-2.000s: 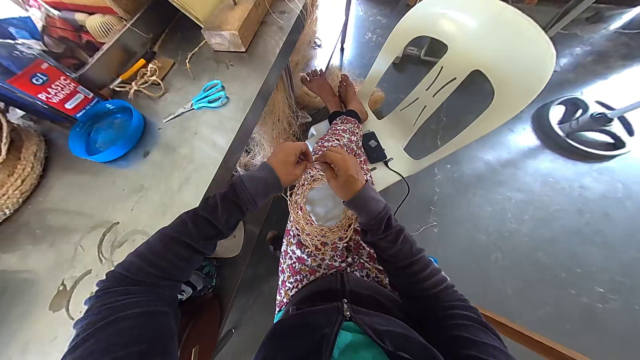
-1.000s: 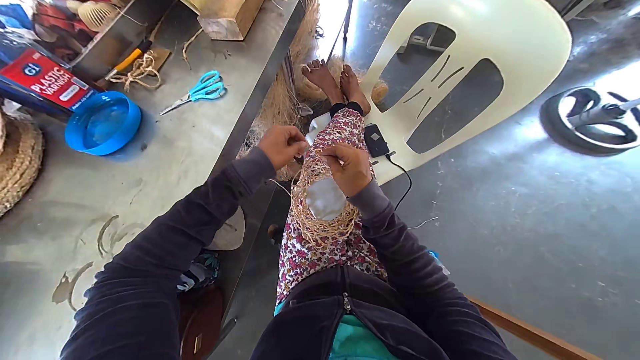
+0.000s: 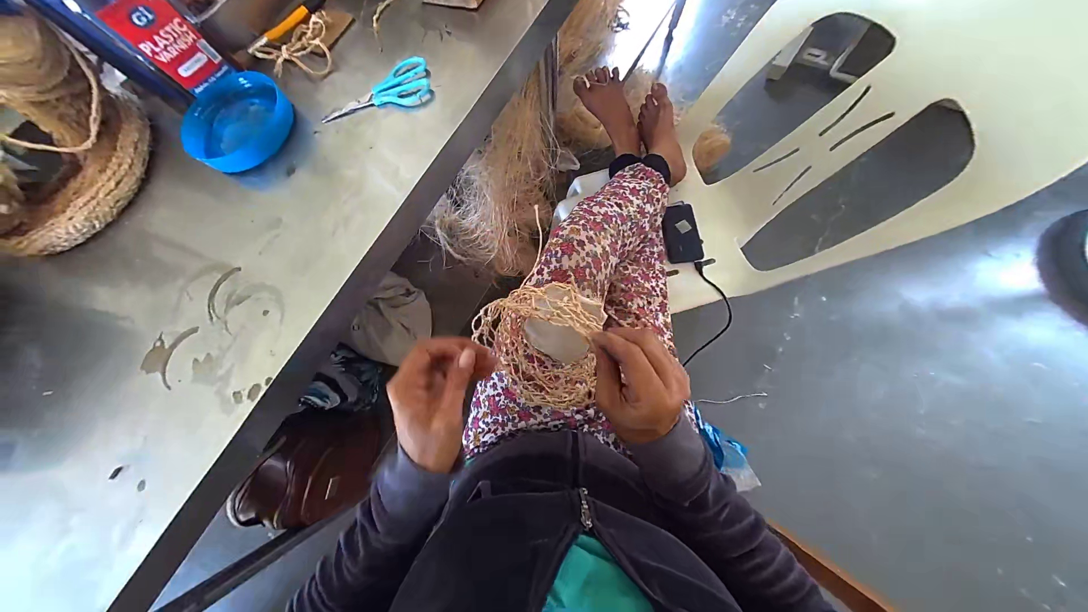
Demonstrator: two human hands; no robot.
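Note:
A round openwork mesh of knotted tan fibre cord (image 3: 544, 382) lies across my thighs, with a pale grey disc (image 3: 557, 338) at its middle. My right hand (image 3: 642, 382) pinches the mesh at its right edge between thumb and fingers. Left of the mesh is my left hand (image 3: 438, 395), its fingers curled and thumb near the fingertips; whether it pinches a thin strand cannot be told. A loose cord end (image 3: 538, 225) stands up from the mesh over the flowered trousers (image 3: 586, 255).
On the grey table (image 3: 280, 263) at left lie turquoise-handled scissors (image 3: 399, 85), a blue plastic lid or dish (image 3: 238, 121), a varnish tin (image 3: 166, 42) and a coiled fibre rope (image 3: 85, 208). A cream plastic chair (image 3: 850, 195) bears a black device (image 3: 682, 232). Loose fibre (image 3: 510, 178) hangs beside the table.
Both hands have come back toward my body, from the mesh's far side to its left and right sides. They are farther apart than before. The view has shifted somewhat.

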